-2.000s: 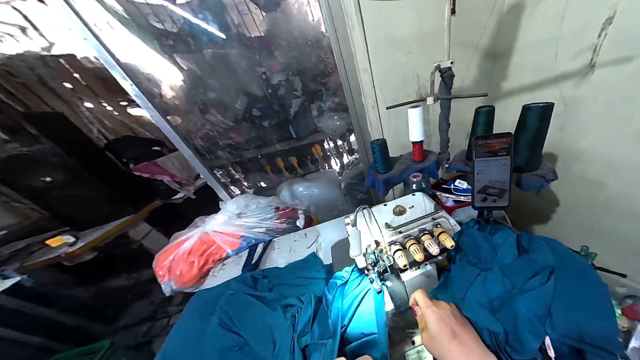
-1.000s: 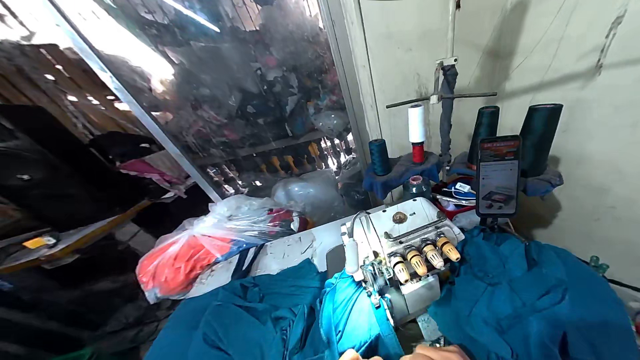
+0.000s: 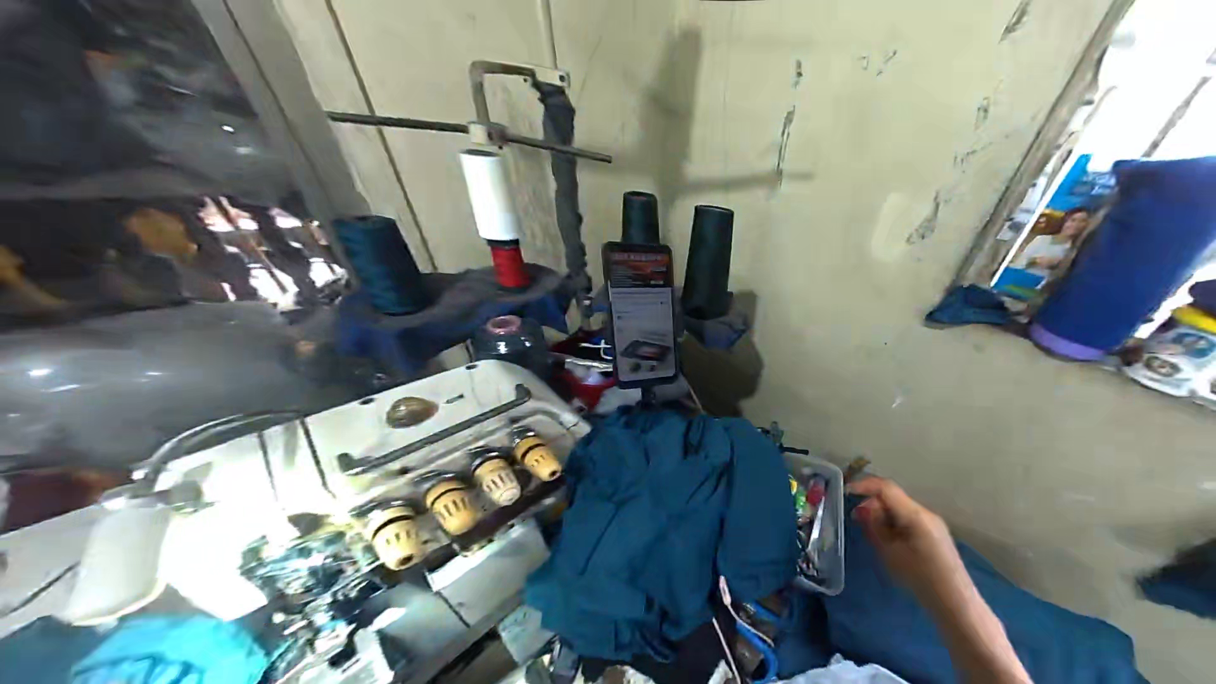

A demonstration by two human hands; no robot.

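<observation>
My right hand (image 3: 898, 532) is at the right, beside a clear plastic box (image 3: 828, 532) of small items; its fingers are bent close to a small brownish thing, and whether they hold it cannot be told. Left of the box lies a heap of teal fabric (image 3: 665, 522). An overlock sewing machine (image 3: 475, 408) with several tan tension dials stands at the left, with brightly lit teal fabric (image 3: 171, 651) at its needle area. My left hand is not in view.
A phone (image 3: 643, 313) stands upright behind the fabric. Around it are a white thread cone (image 3: 490, 195), dark thread cones (image 3: 709, 261) and a metal thread stand (image 3: 483, 128). More teal fabric (image 3: 1045, 617) lies at the lower right. A blue rolled item (image 3: 1130, 256) stands on the window ledge.
The view has swung to the right. My right hand has moved from the front of the sewing machine to beside the plastic box.
</observation>
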